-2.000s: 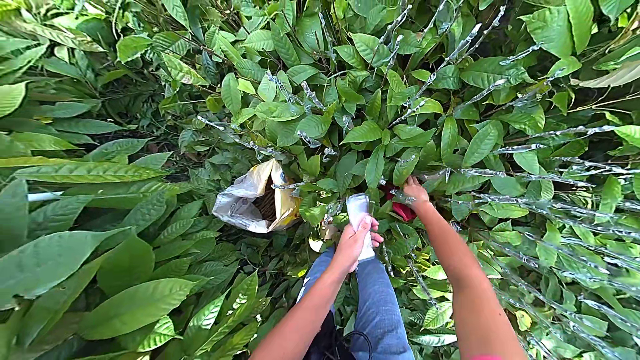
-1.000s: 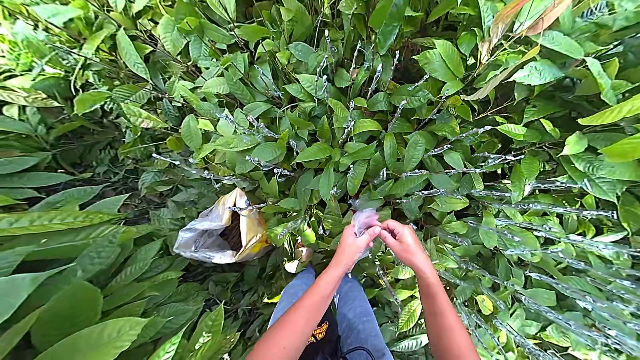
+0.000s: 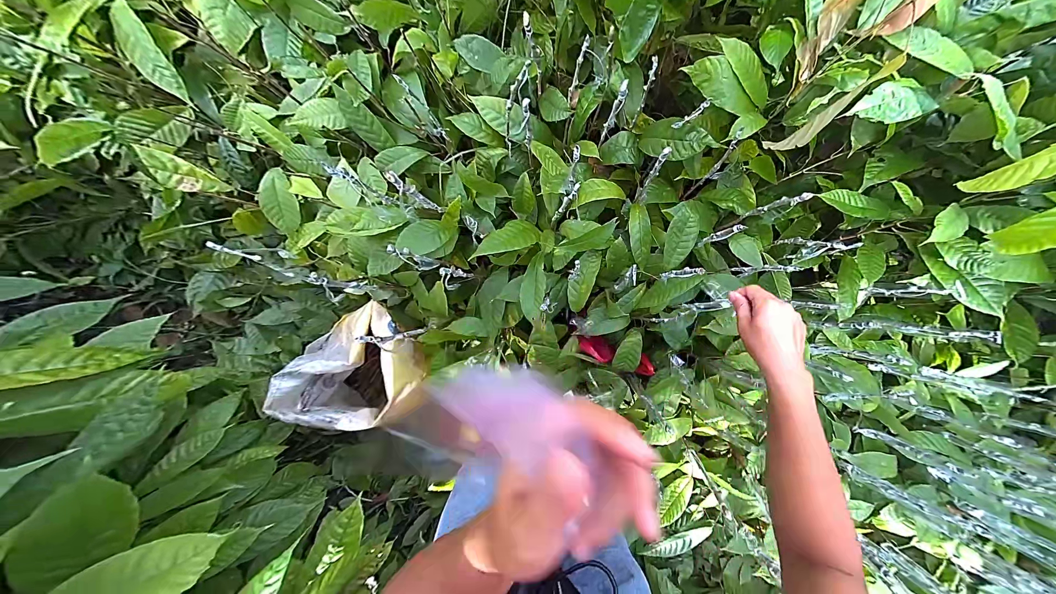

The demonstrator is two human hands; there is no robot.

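My left hand (image 3: 561,495), blurred by motion, is low in the middle of the view with translucent, pinkish plastic film (image 3: 503,412) in its grip. My right hand (image 3: 771,330) is raised at the right, thumb and fingers pinched together beside the tip of a plastic-wrapped stem (image 3: 701,306); whether something thin lies between the fingertips cannot be told. Under the leaves between the hands, a red object (image 3: 596,348) partly shows. An opened white and yellow plastic bag (image 3: 318,384) with brown contents stands to the left of my left hand.
Dense leafy plants surround me. Many upright stems wrapped in clear plastic rise ahead (image 3: 615,111) and spread at the right (image 3: 916,330). Large leaves (image 3: 74,528) fill the lower left. My legs in blue jeans (image 3: 470,495) are at the bottom.
My hands were together at the plastic a second ago; now they are apart, the right one farther to the right. Two seconds ago my right hand was at the red object, which it no longer touches.
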